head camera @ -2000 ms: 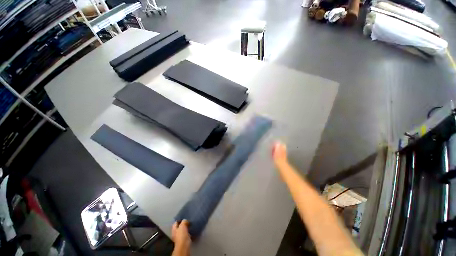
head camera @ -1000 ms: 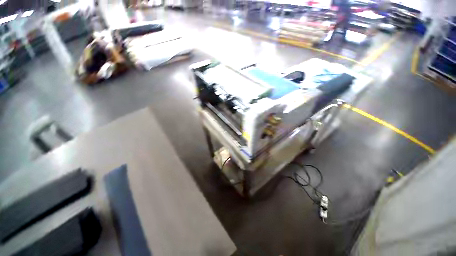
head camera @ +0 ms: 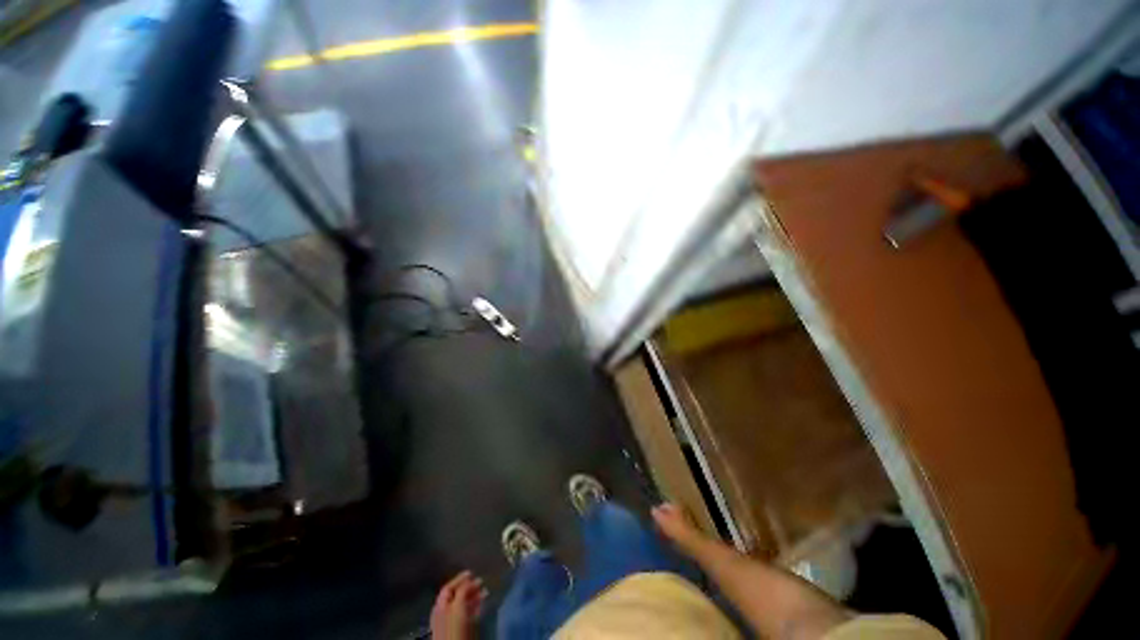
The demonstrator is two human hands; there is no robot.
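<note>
My left hand [head camera: 460, 603] is at the bottom edge, partly cut off, with fingers slightly bent and nothing seen in it. My right hand [head camera: 671, 519] is low in front of me by the left side of a storage compartment [head camera: 844, 338]; it is small and blurred, and I cannot tell if it touches or holds anything. The compartment has a brown top, a pale frame and an open front with a yellow strip and a whitish item low inside.
The machine's frame [head camera: 281, 363] stands at the left, with dark strips [head camera: 169, 106] at its upper end. A white power strip [head camera: 495, 318] and black cables lie on the grey floor. A tool with an orange part [head camera: 919, 215] and black material [head camera: 1050, 300] lie on the brown top.
The view has swung right and down, from the table past the machine to the compartment. The table and its strips are out of view. My left hand no longer touches a strip.
</note>
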